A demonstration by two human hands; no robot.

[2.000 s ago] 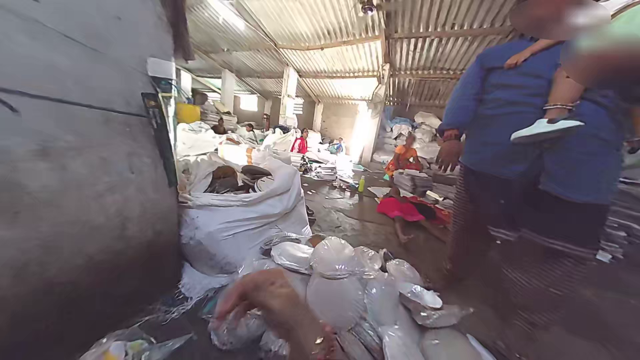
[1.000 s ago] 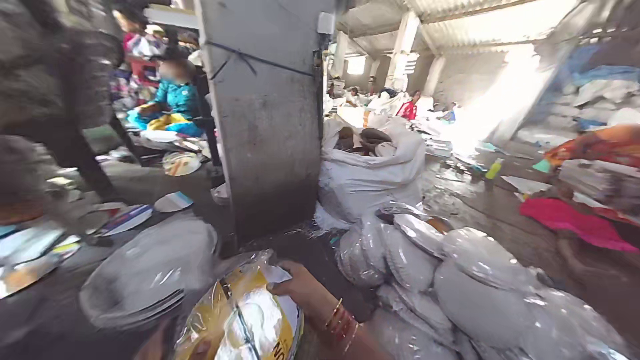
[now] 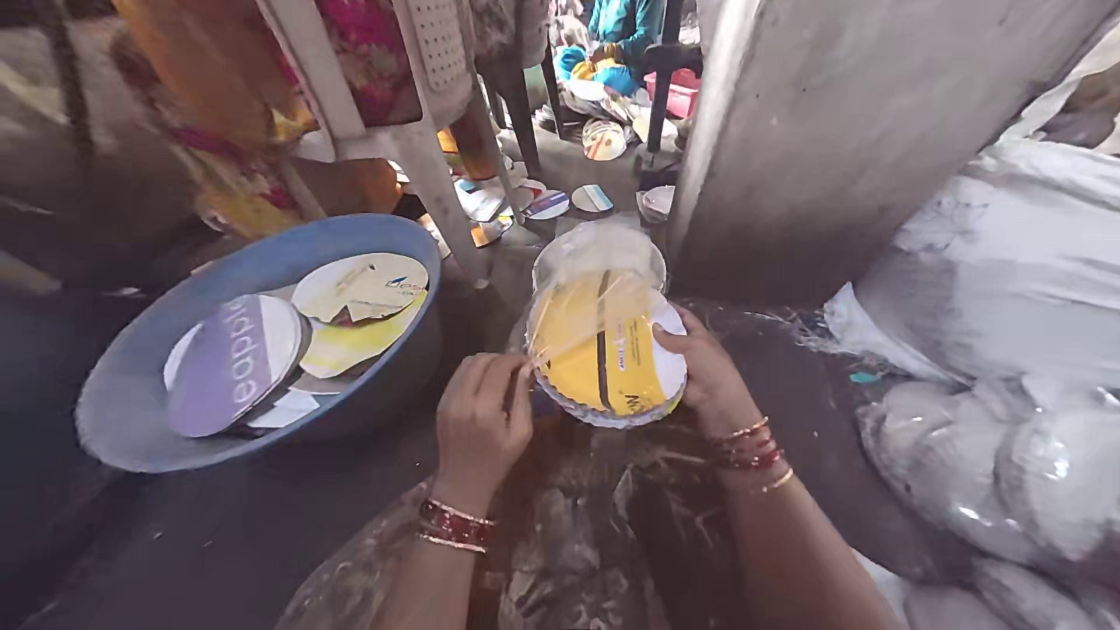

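A stack of round paper plates or discs, yellow and white on top with a dark stripe, is tilted in front of me, partly under clear plastic film. My right hand grips its right edge, thumb on top. At its left edge, my left hand pinches the film between thumb and fingers. To the left, a blue basin holds round printed card discs, purple, white and yellow. Wrapped bundles of plates lie at the right.
A grey pillar rises beyond my right hand, beside a large white sack. A plastic chair stands behind the basin. Further back, a seated person is near a pink basket and scattered discs on the floor.
The view has swung left and down, bringing the blue basin into sight. The yellow stack was low in the frame a second ago; now both hands show clearly on it and its film.
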